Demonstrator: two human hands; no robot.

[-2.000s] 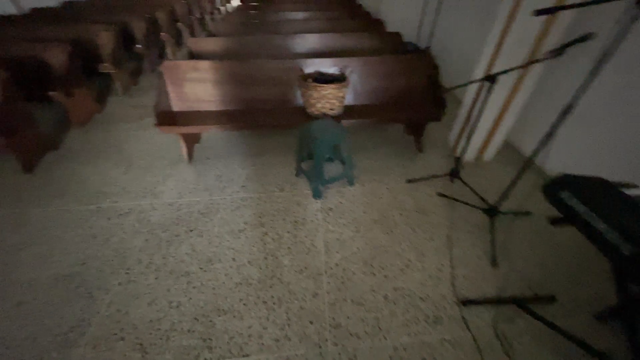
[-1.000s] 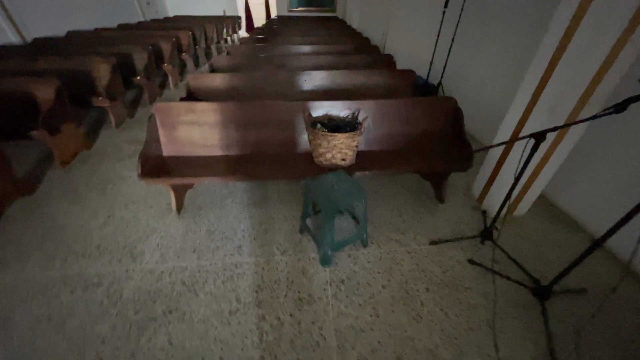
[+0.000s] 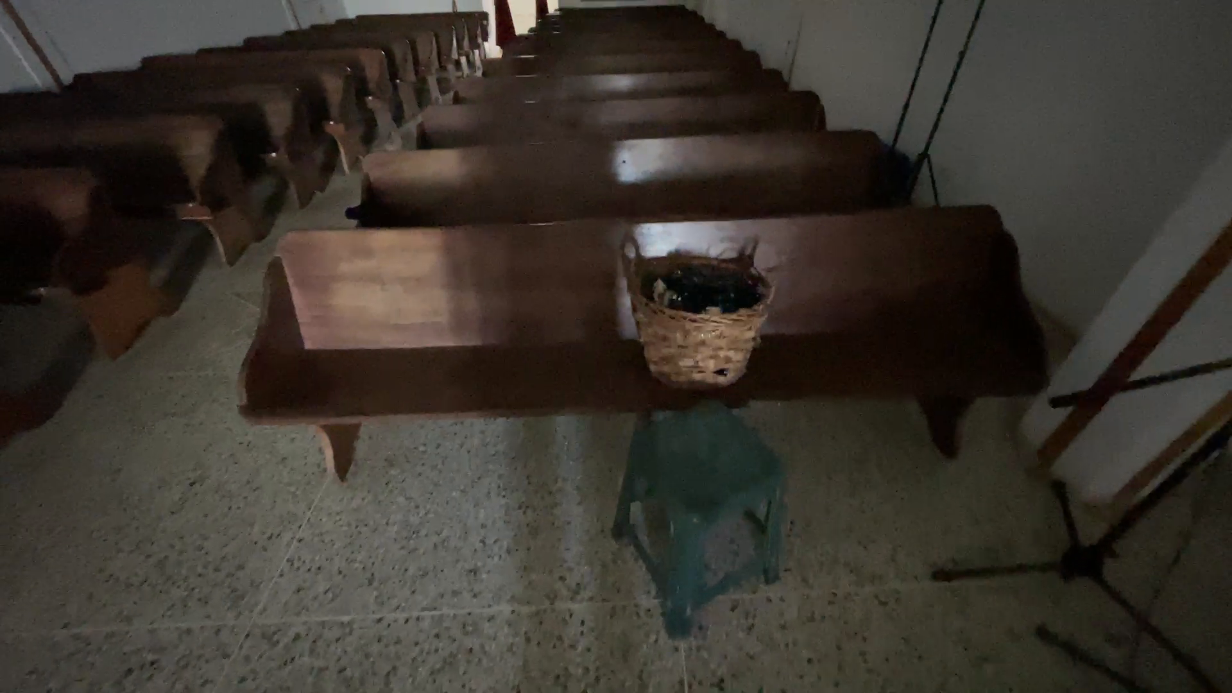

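Neither my left hand nor my right hand shows in the head view. A woven wicker basket (image 3: 701, 337) with loop handles rests on the seat of the front wooden pew (image 3: 385, 289), right of its middle. Dark stuff, too dim to name, fills the basket. In front of that pew a green plastic stool (image 3: 707, 462) stands upright on the speckled floor, just below the basket.
Further wooden pews (image 3: 616, 173) run back in rows, with another block of pews (image 3: 154, 144) at left. Black microphone stands (image 3: 1083, 561) spread their legs at lower right, near a pale pillar (image 3: 1136, 385). Dark poles (image 3: 948, 87) lean by the right wall.
The view has moved nearer to the front pew, basket and stool. The black padded object at the right edge two seconds ago is out of view.
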